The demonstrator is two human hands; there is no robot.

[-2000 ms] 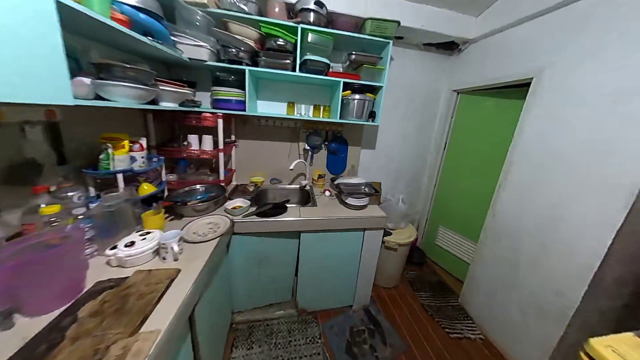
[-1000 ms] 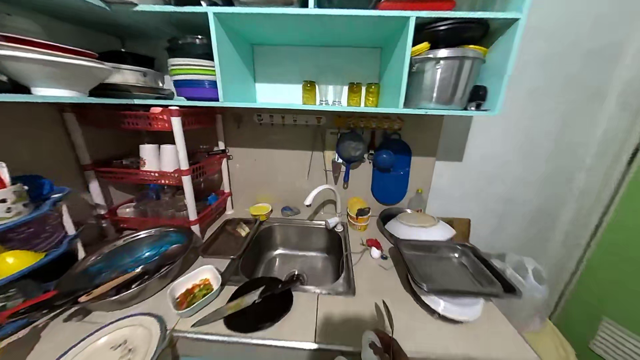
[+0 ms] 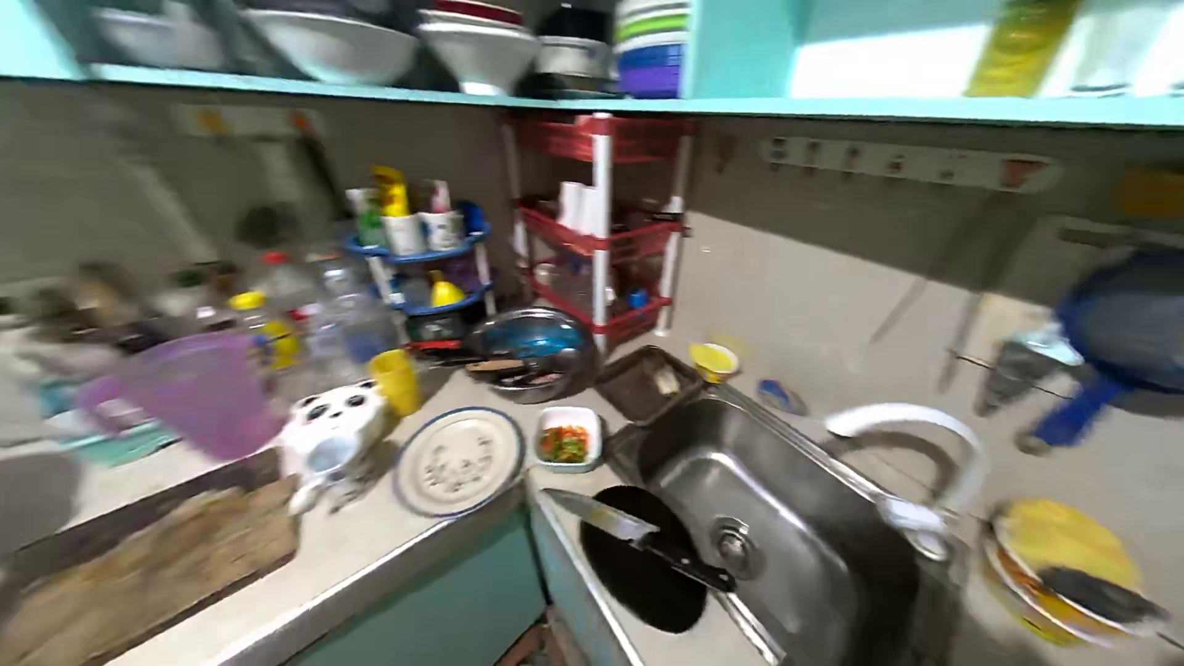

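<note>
Neither of my hands shows in the head view. A kitchen knife with a black handle lies across a round black board or lid at the sink's near edge. The steel sink has a white faucet behind it. Left of the sink, a small white dish holds chopped red and green vegetables. A blue-rimmed plate rests on the counter beside it. Several utensils lie in a metal basin in the corner.
At the left are a wooden board, a purple pitcher, a panda-patterned container and a yellow cup. A red rack stands in the corner under the turquoise shelf. A yellow-topped tub sits right of the sink.
The view has come closer to the sink and then swung left to the counter corner. Part of a hand with a utensil, seen at the bottom one second ago, is out of view.
</note>
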